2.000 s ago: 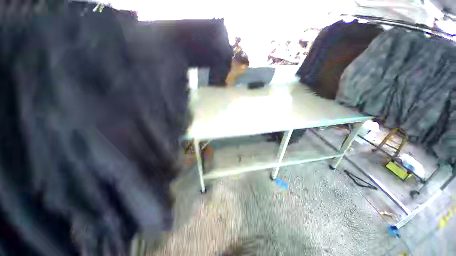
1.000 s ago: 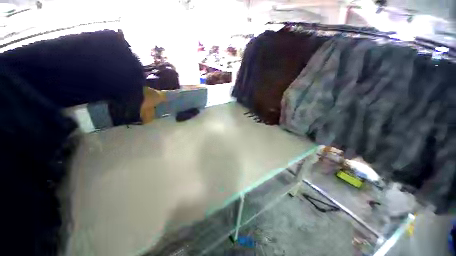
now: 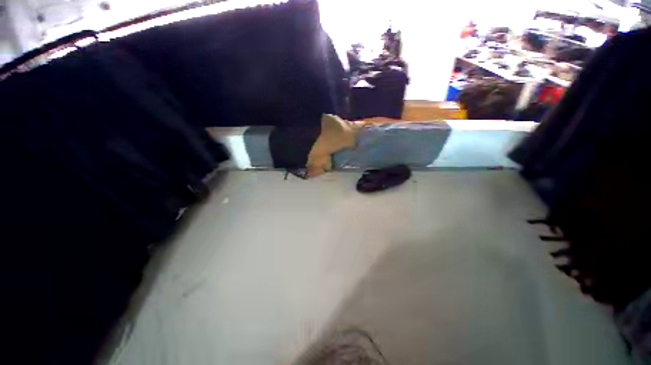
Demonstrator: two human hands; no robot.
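Note:
The pale work table (image 3: 285,242) lies right in front of me and fills the lower middle of the view. A small dark cloth piece (image 3: 384,178) lies alone near its far edge. Grey and tan cloth pieces (image 3: 403,145) lie along the far edge. A shadow falls across the right part of the tabletop. Neither of my hands is in view. At the bottom edge a bit of hair or dark fuzz shows, cut off by the frame.
Dark navy hanging garments (image 3: 235,68) on a rail cover the left side and back left. Dark fringed garments (image 3: 596,192) hang over the table's right edge. Behind the far edge are a brown carton (image 3: 428,110) and a cluttered work area with shelves.
My view has moved up to the table and now looks down on it. The small dark piece and the far-edge cloths appear nearer. The floor and table legs have left view.

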